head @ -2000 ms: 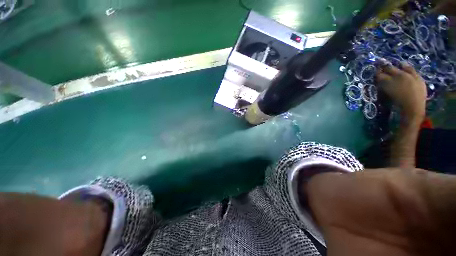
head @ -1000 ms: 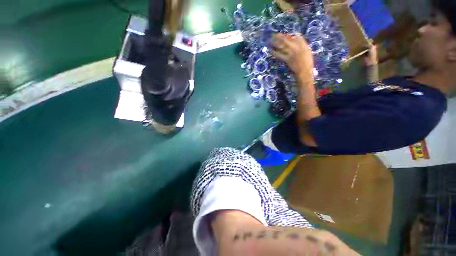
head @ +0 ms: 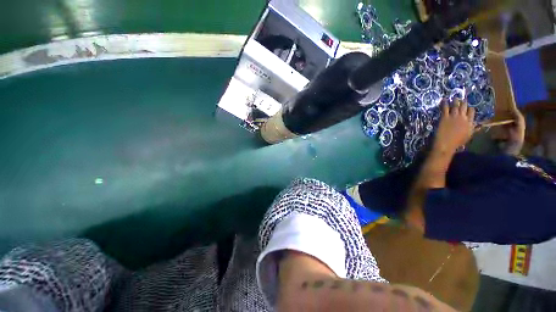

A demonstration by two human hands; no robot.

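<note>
Neither of my hands shows as a bare or clearly shaped hand. At the bottom centre-right a bare limb enters a white-rimmed opening of black-and-white patterned fabric [head: 317,207]; its end is hidden. More such fabric [head: 55,274] is cut off at the lower left. The black electric screwdriver [head: 323,100] hangs diagonally, its beige nose beside the front of the white-grey screw feeder [head: 259,70]. No hand is on the screwdriver. Small bright bits lie on the green bench [head: 140,134].
A pile of wired ring parts [head: 427,85] lies at upper right, with a coworker's hand [head: 456,125] on it. The coworker's dark blue sleeve [head: 475,207] is at the right. A brown carton [head: 500,79] stands beyond. A worn pale strip [head: 122,46] crosses the back.
The view has swung right, then partly back left. The left patterned fabric shows again at the lower left. The coworker's hand has moved over the ring pile.
</note>
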